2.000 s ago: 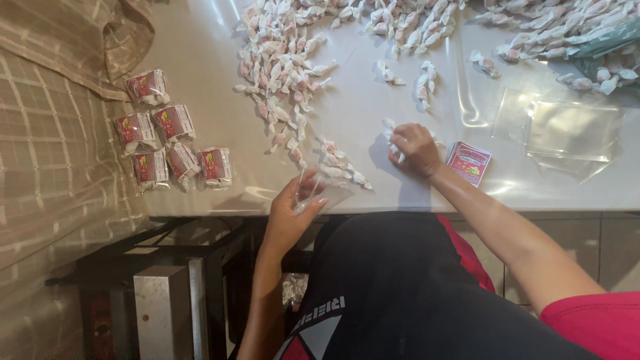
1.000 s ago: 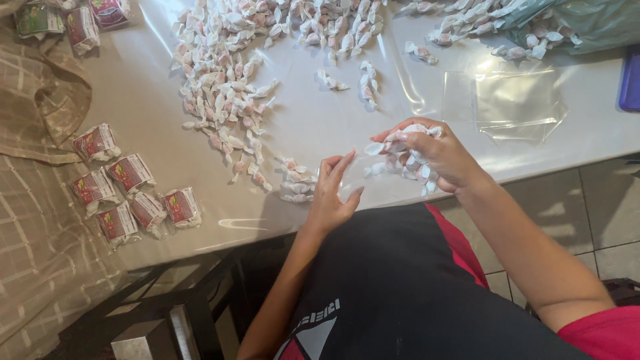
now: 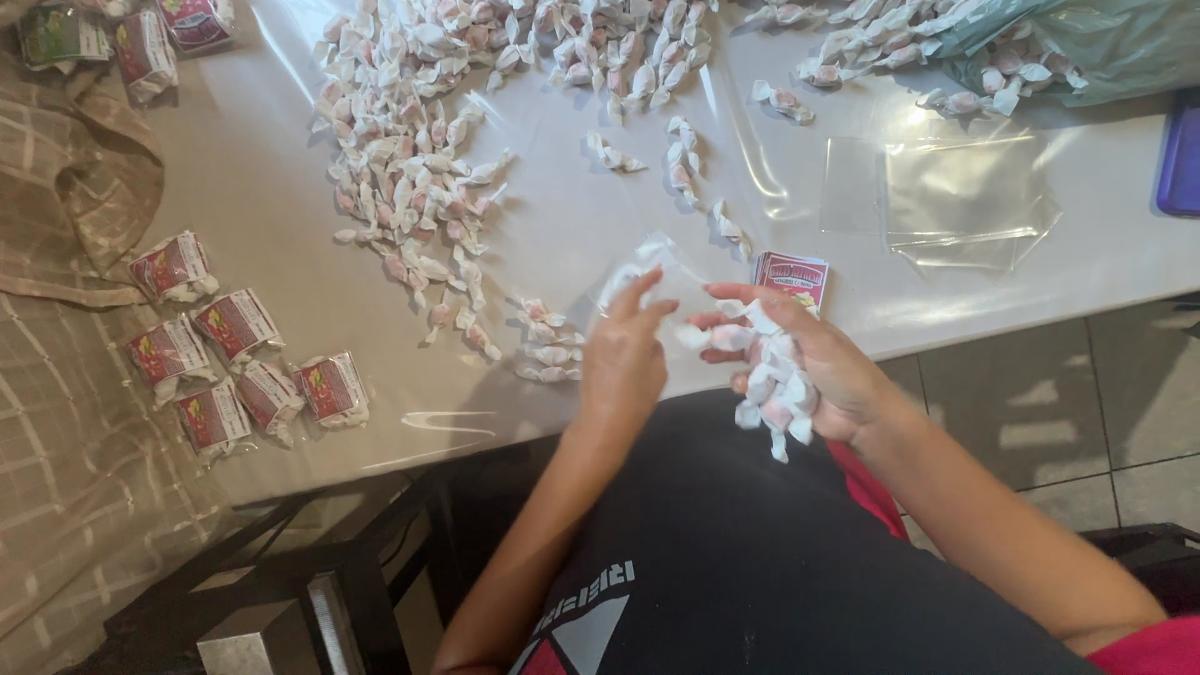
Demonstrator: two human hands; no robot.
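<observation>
My left hand (image 3: 626, 352) holds a clear plastic bag (image 3: 656, 258) by its fingers; the bag is blurred, with something white that may be a candy in or behind it. Several white-wrapped pink candies (image 3: 776, 384) lie in my right hand (image 3: 825, 366), palm up, some hanging over its edge. A short row of wrapped candies (image 3: 548, 352) rests on the table just left of my left hand. Behind my right fingers sits a stack of red printed cards (image 3: 795, 278). A large pile of wrapped candies (image 3: 403, 178) spreads over the table's back left.
Filled candy packets with red labels (image 3: 236, 323) lie at the left, others at the top left beside a curtain (image 3: 66, 394). Empty clear bags (image 3: 970, 192) lie at the right, below a greenish plastic bag (image 3: 1116, 47) of candies. A purple object (image 3: 1183, 164) is at the right edge.
My right hand, on candies at the table two seconds ago, has lifted several of them and turned palm up. The view has shifted.
</observation>
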